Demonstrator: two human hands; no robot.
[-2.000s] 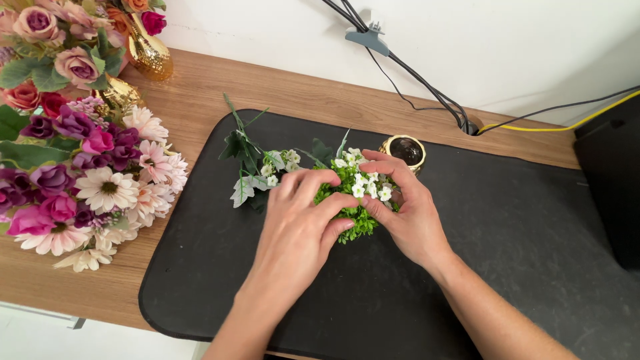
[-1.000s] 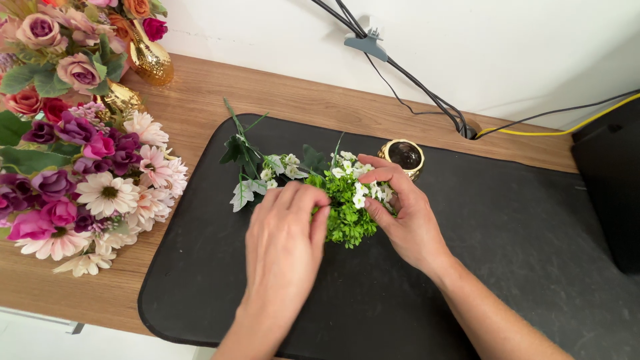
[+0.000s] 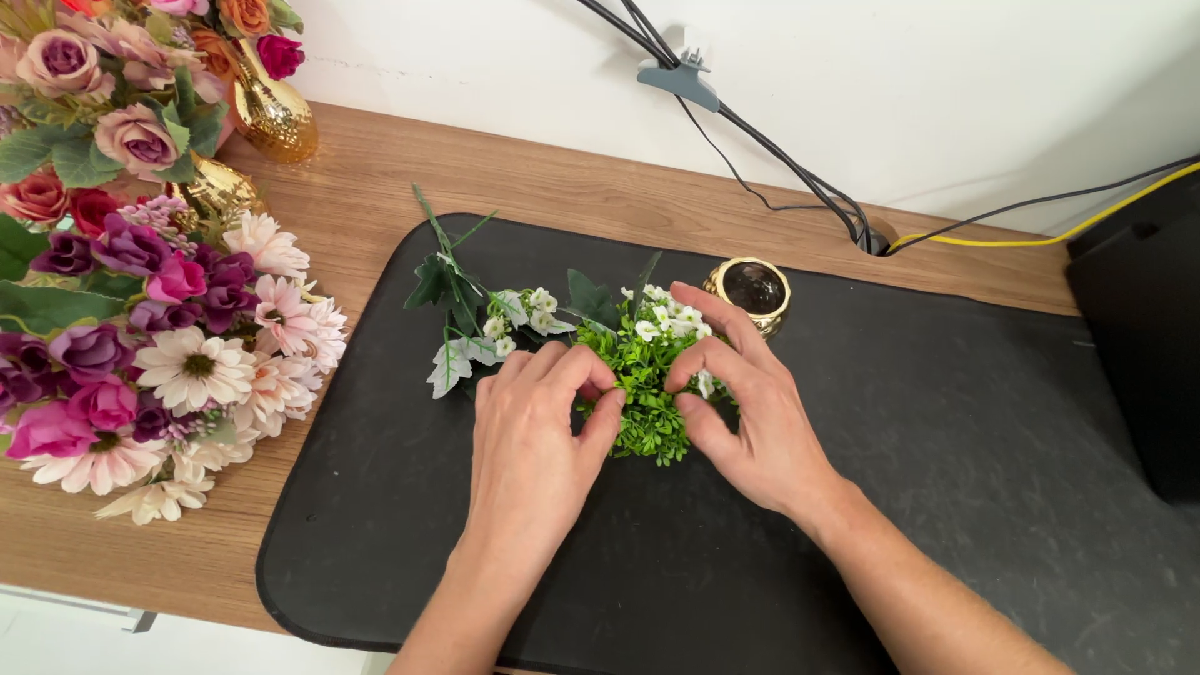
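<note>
A bushy green artificial plant (image 3: pixel 647 412) with small white flowers (image 3: pixel 673 319) at its upper right sits on the black desk mat (image 3: pixel 403 525). At its left edge, my left hand (image 3: pixel 544 431) has thumb and forefinger close together; whether a leaf is between them I cannot tell. My right hand (image 3: pixel 750 403) curls round the flowered right side, its fingertips at the white blooms, thumb and fingers apart. Left of the plant lies an artificial sprig (image 3: pixel 455 281) with dark and pale leaves and white blossoms. Just behind my right hand stands a small gold pot (image 3: pixel 750 291), dark inside.
Artificial bouquets of roses and daisies (image 3: pixel 197 366) fill the left side of the wooden desk (image 3: pixel 375 155), with gold vases (image 3: pixel 272 108) among them. Black cables (image 3: pixel 787 155) and a yellow cable (image 3: pixel 1031 242) run along the wall. A black box-like object (image 3: pixel 1144 347) stands at the right.
My left hand has come back against the plant's left side after being slightly farther off it one second ago. My right hand remains at the white flowers.
</note>
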